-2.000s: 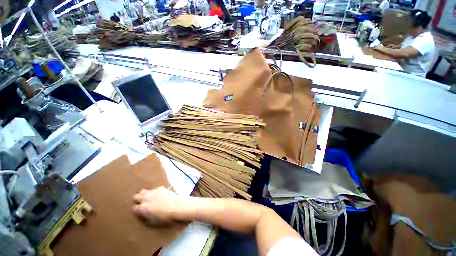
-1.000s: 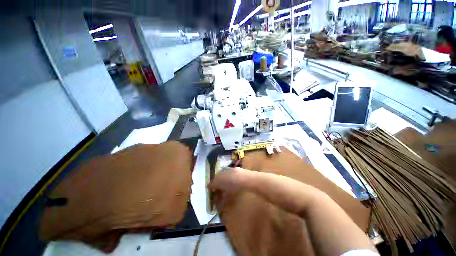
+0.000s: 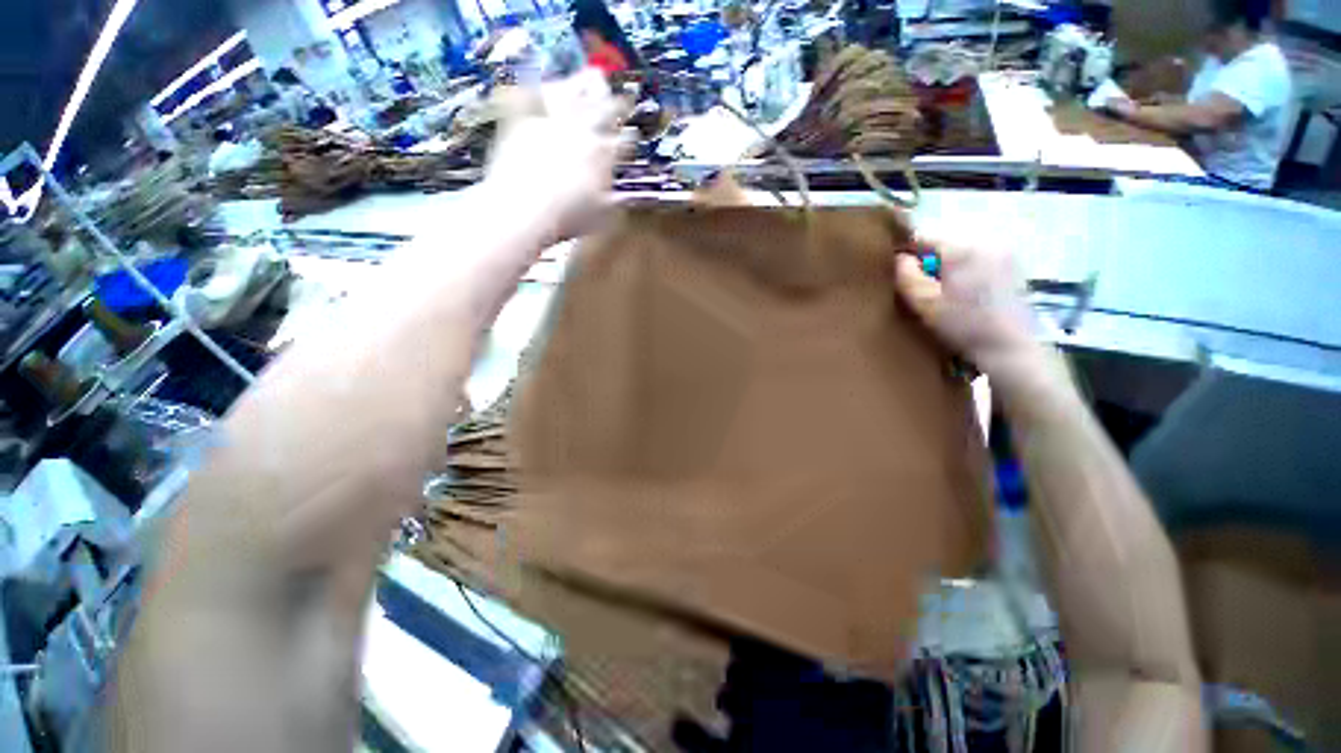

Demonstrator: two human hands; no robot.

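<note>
A wide brown bag panel point(image 3: 735, 427) hangs spread out in front of me, above the table. My right hand point(image 3: 963, 302) is closed on its upper right corner, and a small turquoise tool end point(image 3: 930, 265) shows at the fingers. My left hand point(image 3: 566, 140) is raised past the panel's upper left corner. It is blurred, and whether its fingers grip the panel cannot be seen. Curved handle straps point(image 3: 887, 180) stick up behind the panel's top edge.
A bundle of thin brown straps point(image 3: 478, 478) lies left of the panel, partly covered. Grey straps point(image 3: 985, 684) hang below right. A long white table point(image 3: 1177, 265) runs behind, with brown piles point(image 3: 860, 111) on it. A person in white point(image 3: 1243, 111) sits at the far right.
The view has swung right, away from the sewing machine. The panel is now lifted over the table, with my right hand on its corner and my left arm stretched far forward.
</note>
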